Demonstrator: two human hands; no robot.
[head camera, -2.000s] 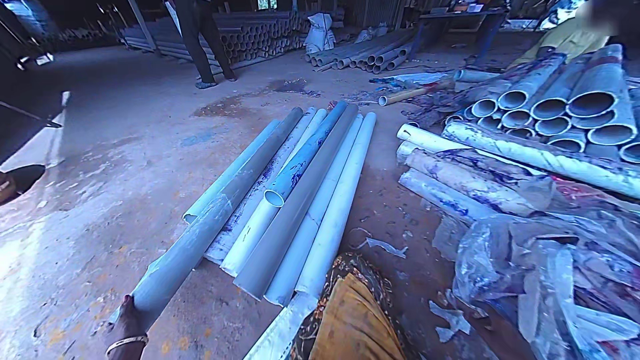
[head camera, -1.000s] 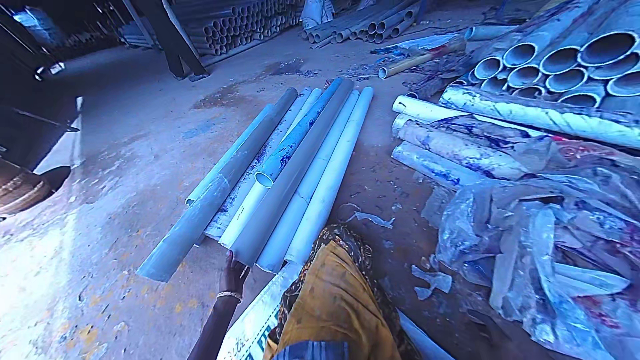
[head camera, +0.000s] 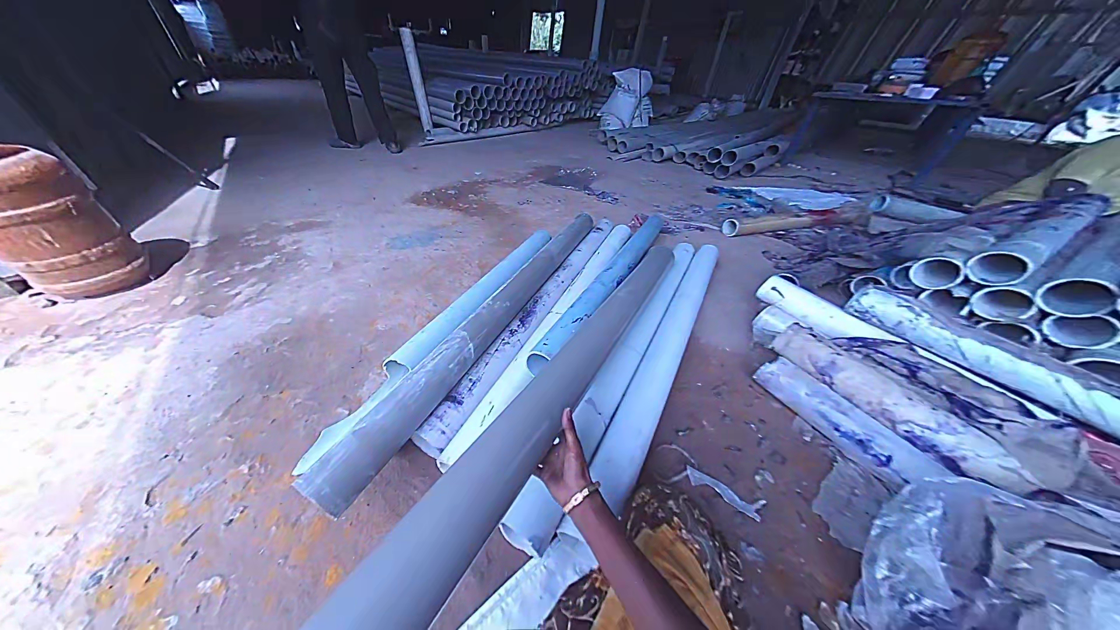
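My right hand (head camera: 564, 464) is against the right side of a long grey plastic pipe (head camera: 516, 416), thumb up along it and fingers partly hidden under it. The pipe slants from the middle of the view past the bottom edge, across other pipes. My left hand is out of view. Left of the held pipe lie a blue pipe (head camera: 599, 293), a purple-stained whitish pipe (head camera: 516, 337) and a grey pipe with a ragged, cut near end (head camera: 394, 420). Two pale pipes (head camera: 656, 385) lie on its right.
Stained pipes (head camera: 892, 402) and clear plastic sheeting (head camera: 980, 560) lie on the right, below stacked pipes (head camera: 1002, 302). A rusty barrel (head camera: 66, 227) stands left. Farther back are a standing person (head camera: 350, 79), pipe stacks (head camera: 525, 87), a white sack (head camera: 626, 98) and a table (head camera: 892, 98). Yellow cloth (head camera: 1067, 175) shows at right.
The grey pipe has shifted toward me and now reaches past the bottom edge. My left hand, seen earlier at the pipes' near ends, has left the view; my right hand has come in.
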